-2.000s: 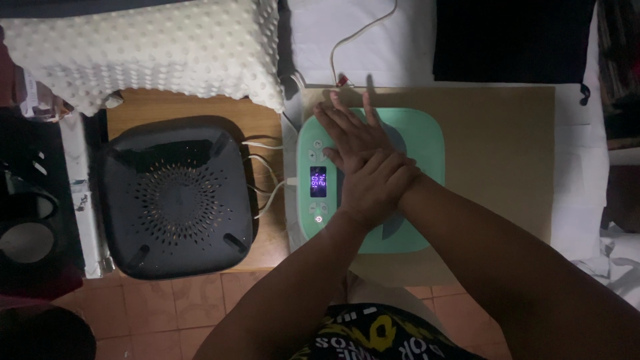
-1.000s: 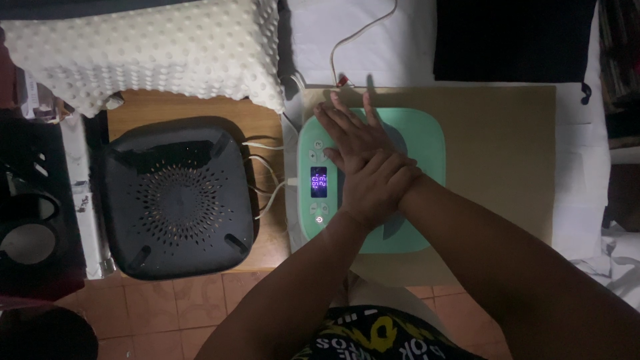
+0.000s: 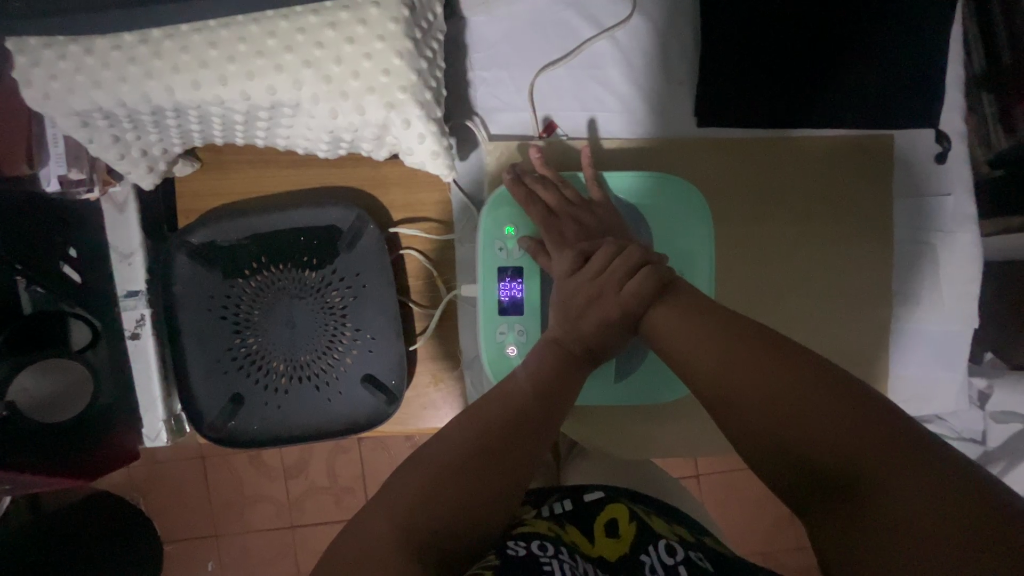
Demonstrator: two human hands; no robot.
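Observation:
A mint-green heat press (image 3: pixel 680 240) with a grey part at its middle rests on a brown sheet (image 3: pixel 808 264). My right hand (image 3: pixel 572 204) lies palm down over that grey part, fingers spread towards the press's upper left edge. Across its wrist sits my left hand (image 3: pixel 612 292), its fingers wrapped over the wrist. Beside my right thumb, a lit display (image 3: pixel 510 290) shows digits, with a green light above and a power button glowing below. My palms and whatever part of the press they touch are hidden.
A black vented base (image 3: pixel 288 320) stands on a wooden surface at the left, white cables (image 3: pixel 436 280) beside it. Behind lies a dimpled cream cushion (image 3: pixel 264 88). Black cloth (image 3: pixel 824 64) lies at the back right. A thin cord (image 3: pixel 572 56) runs behind the brown sheet.
A green light has come on above the display, and the digits look different. Both hands have kept their place on the heat press.

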